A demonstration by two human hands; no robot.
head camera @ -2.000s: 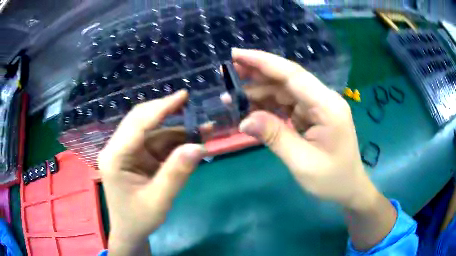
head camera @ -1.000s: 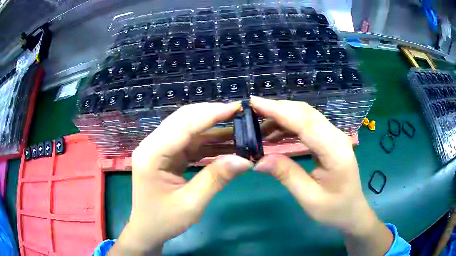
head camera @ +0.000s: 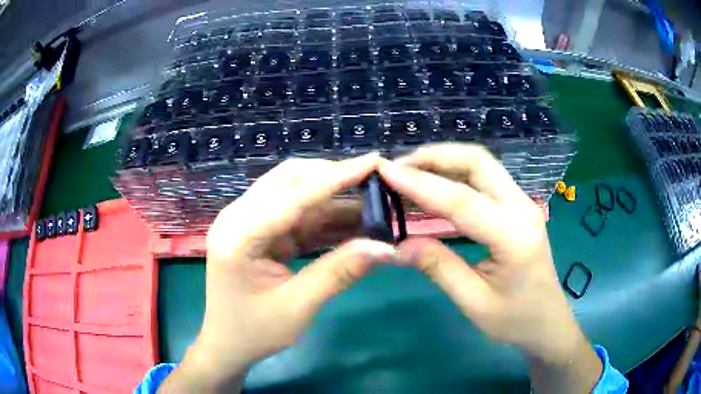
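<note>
My left hand and my right hand meet at centre, in front of the tray stack. My left fingers and thumb pinch a black watch case, seen edge-on and upright. My right fingertips and thumb hold a thin black ring against or just beside the case's right side, with a narrow dark gap seen between them. Fingertips hide the top and bottom edges of both parts. The clear blister tray stack behind is filled with black cases with small pale centre marks.
A red-orange ribbed tray lies left, several small black pieces along its top edge. Loose black rings lie right on the green mat. Yellow bits sit right of the stack. Another filled tray stands far right. A person's arm shows lower right.
The hands came together from apart, bringing the ring beside the case. Since one second ago, the ring shows slightly more separated from the case. The view has steadied from blurred.
</note>
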